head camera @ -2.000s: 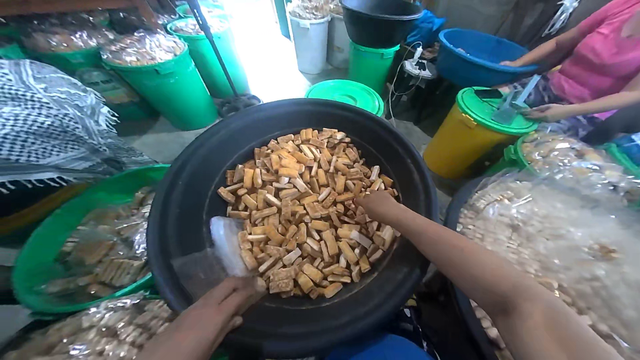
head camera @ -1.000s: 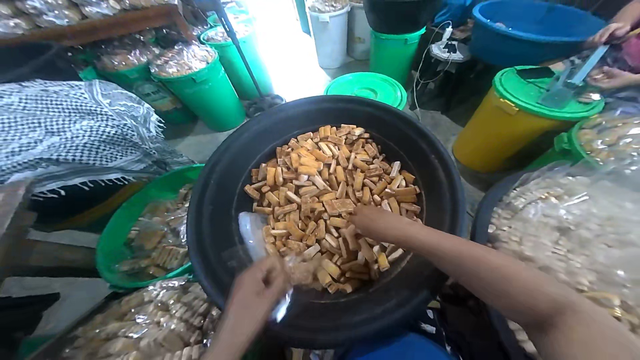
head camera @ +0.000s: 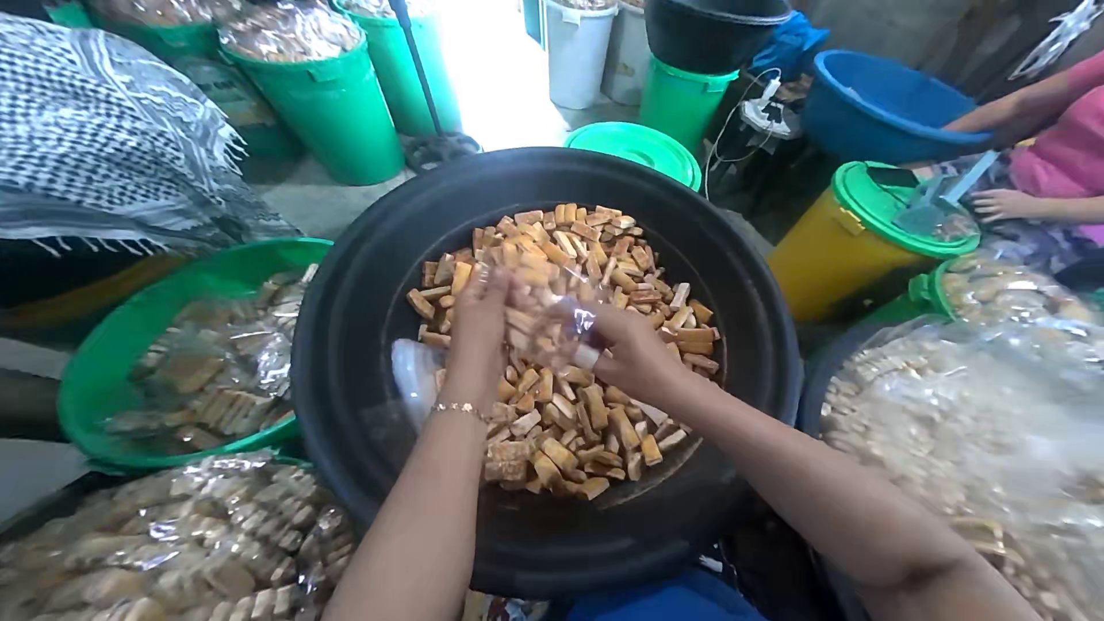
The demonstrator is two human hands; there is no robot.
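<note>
A large round black plastic tub (head camera: 345, 233) holds a heap of small browned rectangular baked pieces (head camera: 595, 414), perhaps toasted bread or biscuits. Above the heap, my left hand (head camera: 483, 302) and my right hand (head camera: 625, 336) hold a clear plastic bag (head camera: 552, 323) between them; the bag is blurred and pieces appear to be inside it. A bracelet circles my left wrist. Left of the heap, a translucent plastic item (head camera: 416, 375), perhaps more bags, lies in the tub.
A green basin (head camera: 86, 388) of bagged pieces is at left. Filled clear bags (head camera: 155, 552) lie lower left, others (head camera: 966, 405) at right. Beyond stand a green lid (head camera: 634, 151), a yellow bin (head camera: 819, 259) and a blue basin (head camera: 897, 103). A person in pink (head camera: 1069, 155) sits at right.
My right hand has left the heap, and both hands are now together at the clear bag over the middle of the tub. My left hand has moved up from the tub's lower left.
</note>
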